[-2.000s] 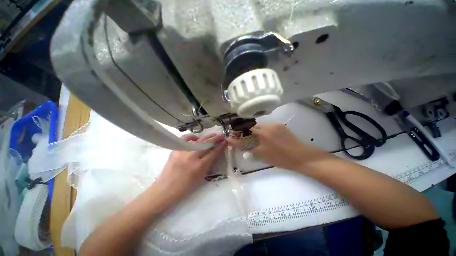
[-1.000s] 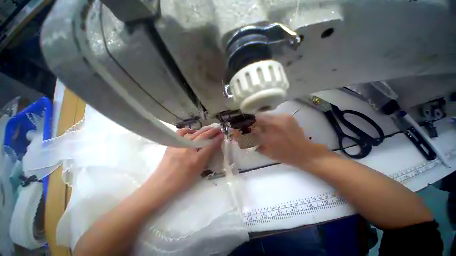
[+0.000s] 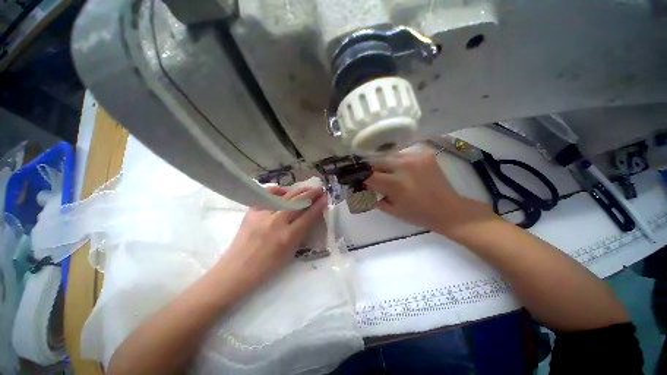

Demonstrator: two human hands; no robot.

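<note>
Sheer white fabric [image 3: 168, 256] spreads over the table's left part and its front edge. A narrow whitish strip [image 3: 337, 267] runs from the presser foot [image 3: 333, 189] towards me. My left hand [image 3: 281, 223] lies flat on the fabric left of the foot, fingertips close to it. My right hand [image 3: 413, 189] is right of the foot, its fingers bent beside the dark metal part and tan-brown block [image 3: 362, 201]. A thin pointed metal tip shows above my right hand; what the fingers hold is hidden.
The sewing machine head [image 3: 548, 58] with its white ribbed dial [image 3: 379, 116] fills the top. Black-handled shears [image 3: 505, 183], a slim black cutter [image 3: 611, 205] and a whitish stick [image 3: 622, 198] lie right. A printed ruler strip [image 3: 439, 295] runs along the front. A blue basket [image 3: 71, 179] stands left.
My right hand has moved slightly up and right, away from the foot, uncovering the tan-brown block. The white rounded end seen under it earlier no longer shows. My left hand stays beside the foot.
</note>
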